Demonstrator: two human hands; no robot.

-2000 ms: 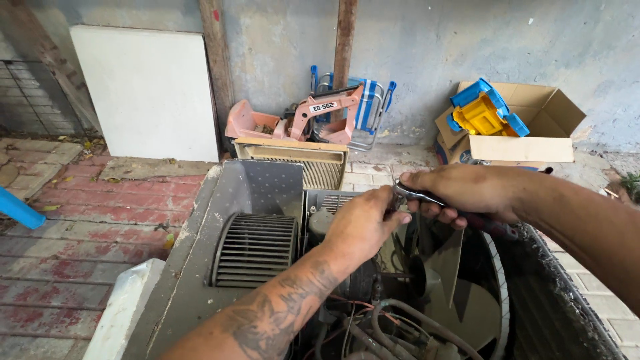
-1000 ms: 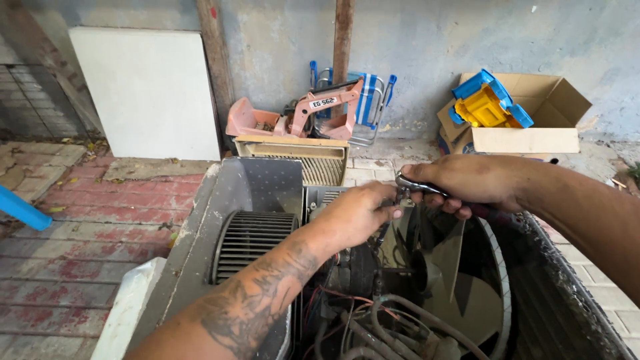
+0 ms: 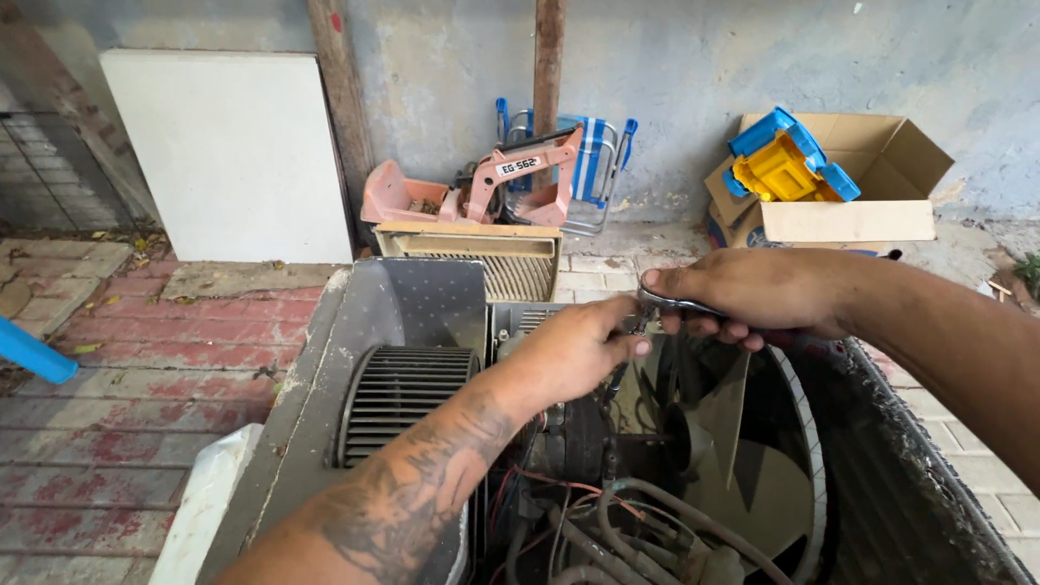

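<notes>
An opened window air conditioner [image 3: 284, 455] lies below my hands, with a blower wheel [image 3: 406, 398] at left, a fan motor [image 3: 573, 443] in the middle and a fan blade [image 3: 756, 496] at right. My right hand [image 3: 731, 296] is closed around a ratchet wrench [image 3: 678, 303], whose round metal head points left. My left hand [image 3: 585, 345] pinches the metal socket or extension [image 3: 644, 318] under that head, above the motor. The lower end of the extension is partly hidden by my fingers. Copper tubes [image 3: 674, 504] and wires run below my hands.
Beyond the unit, a slatted front grille [image 3: 479, 260] carries a faded toy excavator [image 3: 508, 175]. A white panel [image 3: 236, 154] leans on the wall at left. At back right, a cardboard box [image 3: 853, 215] holds a blue and yellow toy [image 3: 788, 162]. A folded chair [image 3: 593, 162] stands behind.
My right hand and the ratchet wrench have shifted only slightly above the unit. My left hand stays at the wrench's head throughout.
</notes>
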